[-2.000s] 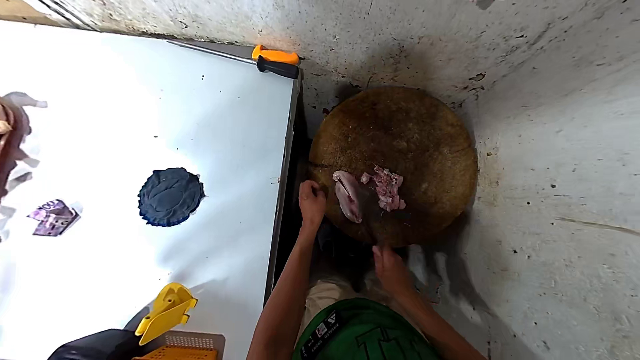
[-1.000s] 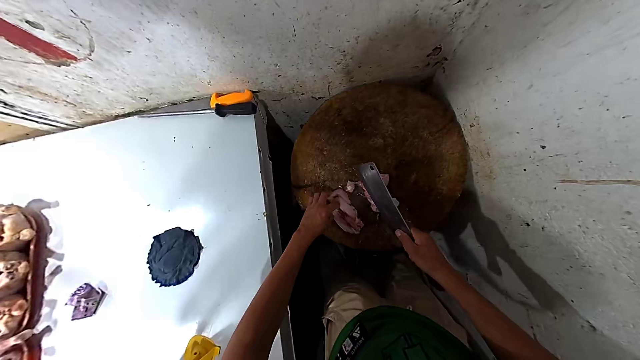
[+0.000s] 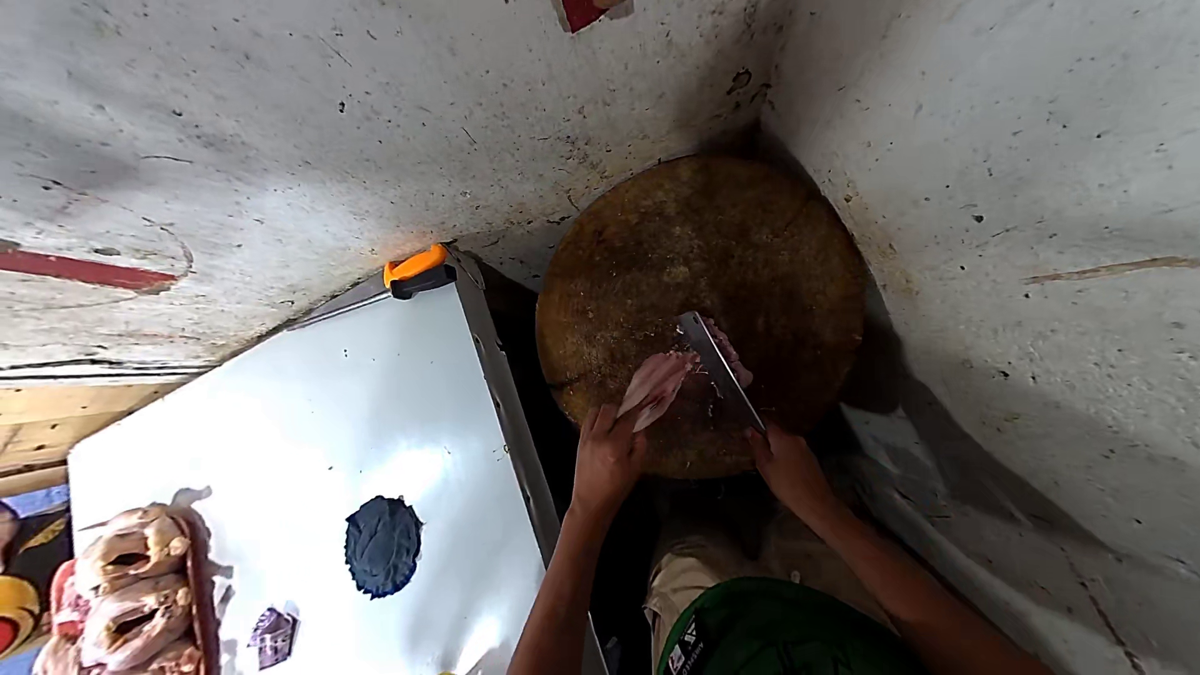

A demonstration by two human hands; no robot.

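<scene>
On a round wooden chopping block [image 3: 698, 234] lies a pale pink piece of raw meat [image 3: 658, 380]. My left hand [image 3: 609, 455] grips its lower left end at the near edge of the block. My right hand [image 3: 786, 461] holds the handle of a cleaver [image 3: 720, 367]. The blade slants up and to the left, its edge side hard to make out. Chopped raw meat [image 3: 729, 349] lies against the right side of the blade, and small bits sit between the blade and the larger piece.
White walls [image 3: 1012, 281] meet behind the block. At the left is a white table [image 3: 291, 422] with orange- and black-handled tools [image 3: 417, 270], a dark crumpled cloth-like thing [image 3: 383, 547], a purple packet [image 3: 274, 638] and a red tray [image 3: 202, 600] of whole plucked poultry [image 3: 136, 623].
Two seconds ago the larger piece lay apart from the chopped meat, at its left. My left hand has come onto its end, and the cleaver has become plainly visible. The view has shifted.
</scene>
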